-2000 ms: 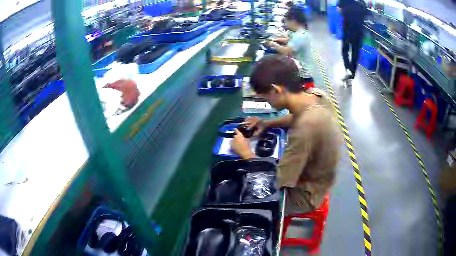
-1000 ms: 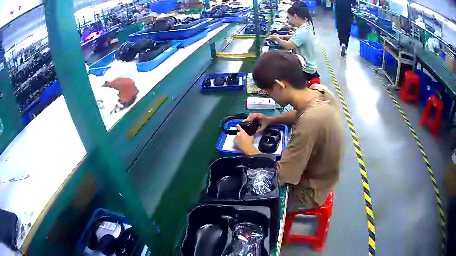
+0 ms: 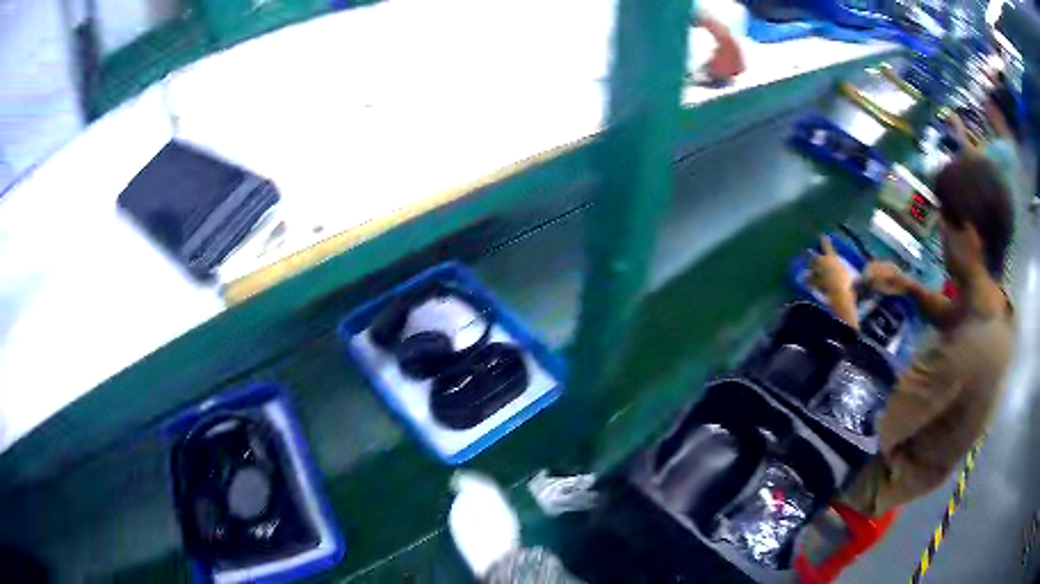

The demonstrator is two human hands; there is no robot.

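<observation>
My right hand (image 3: 488, 527), in a white glove with a patterned grey sleeve, is blurred at the bottom edge, just below a blue tray (image 3: 513, 424). Its fingers are not clear. My left hand is out of view. That tray holds black headphones (image 3: 424, 351) and a black oval case (image 3: 479, 386) on a white liner. A second blue tray (image 3: 308, 479) at the lower left holds more black headphones (image 3: 211, 485). A crumpled white cloth or glove (image 3: 563, 493) lies right of my hand.
Stacked black moulded trays (image 3: 656, 456) with bagged accessories (image 3: 766, 513) stand right of my hand. A green post (image 3: 633, 171) rises before the white shelf (image 3: 399, 103), which bears a dark flat device (image 3: 194, 205). A seated person (image 3: 952, 342) works at the right.
The view has swung left and tilted. Two blue trays now show in full or nearly so, and the stacked black trays have shifted right in view. My right hand has come into view.
</observation>
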